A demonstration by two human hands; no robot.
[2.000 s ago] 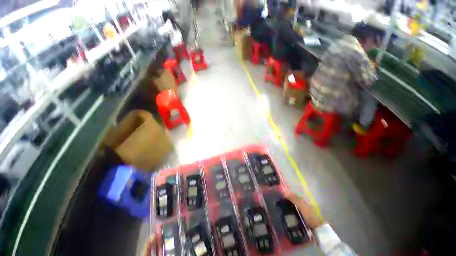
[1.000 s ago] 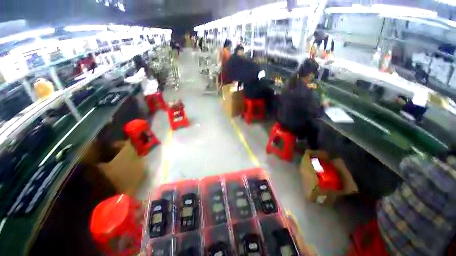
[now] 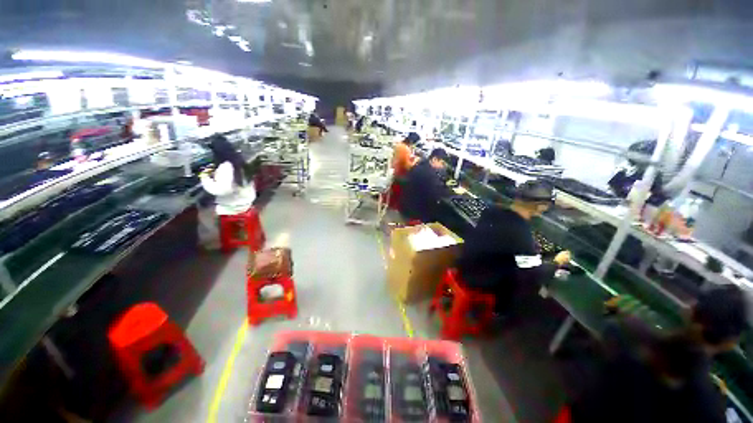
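Observation:
A red plastic parts tray (image 3: pixel 357 340) is at the bottom middle, cut off by the lower edge. Its divided pockets hold several black handheld units; one unit (image 3: pixel 277 384) lies in the left pocket and another (image 3: pixel 451 388) in the right pocket. Each has a small pale window. The units in the middle pockets look dimmer. Neither of my hands is in the picture; the lower part of the tray is out of view.
A red stool (image 3: pixel 153 351) stands at left, and another (image 3: pixel 271 297) with a brown seat cover stands near the aisle's left line. A brown carton (image 3: pixel 419 268) stands right of the aisle. Seated people line the right bench; one person in white (image 3: pixel 231 186) sits at left.
The view has tilted up and moved forward along the aisle. The tray now sits lower in the picture, with only its far row showing. My right hand, seen earlier at its edge, has left view.

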